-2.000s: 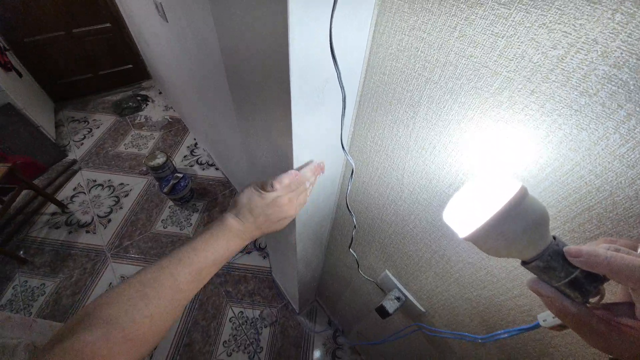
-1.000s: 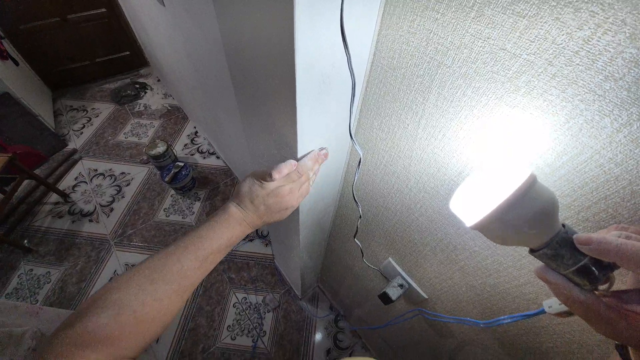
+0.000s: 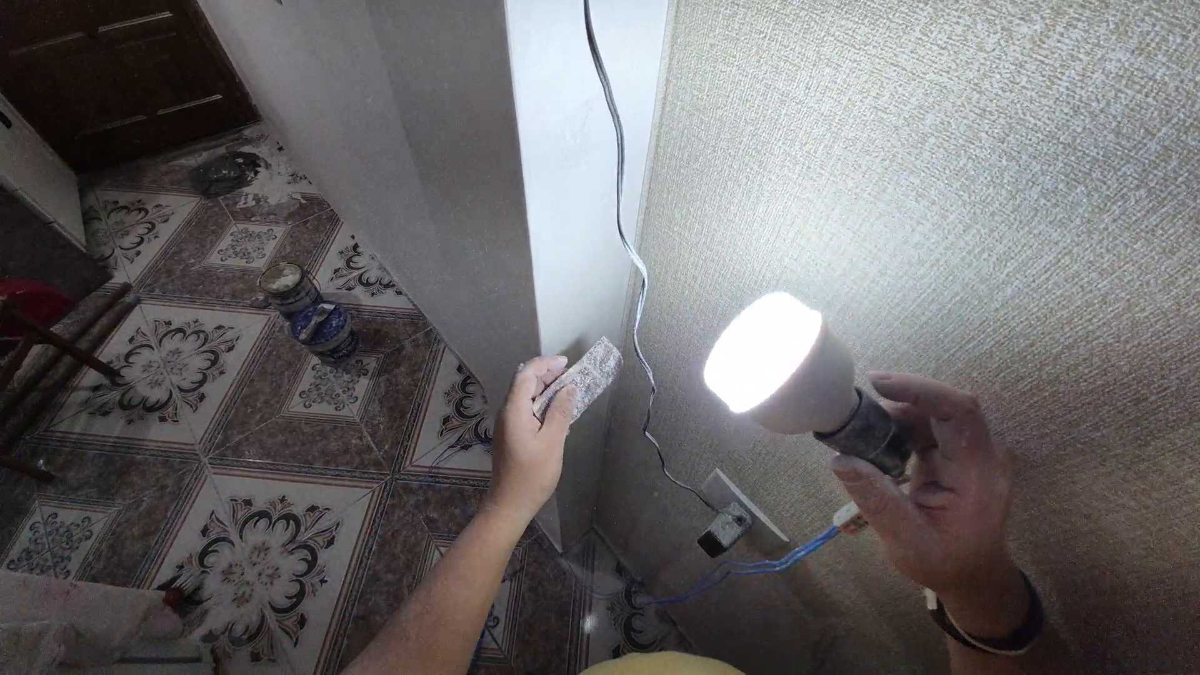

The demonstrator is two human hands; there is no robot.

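My left hand (image 3: 532,436) grips a dusty, pale rectangular sanding block (image 3: 586,375) between thumb and fingers, close to the white wall edge (image 3: 572,206). On the right, my right hand (image 3: 937,478) holds a lit LED bulb (image 3: 783,366) by its dark socket (image 3: 867,433), the glowing face tilted up and left. Light from it falls on the textured wallpaper (image 3: 900,187) and the white edge. A thin dark cable (image 3: 640,309) hangs down the wall between my hands to a plug (image 3: 724,530) at a wall outlet plate (image 3: 755,506). Blue wires (image 3: 750,567) run below the bulb.
Two containers (image 3: 323,328), one blue, stand on the patterned tile floor (image 3: 262,553) left of the wall. A dark bag (image 3: 225,173) lies near the brown door (image 3: 122,70). Wooden furniture legs (image 3: 61,342) and a red object (image 3: 33,305) are at the far left.
My left hand has moved down and turned, so the block in it now shows plainly. The right hand with the lit bulb has shifted left, and more of that hand is in view.
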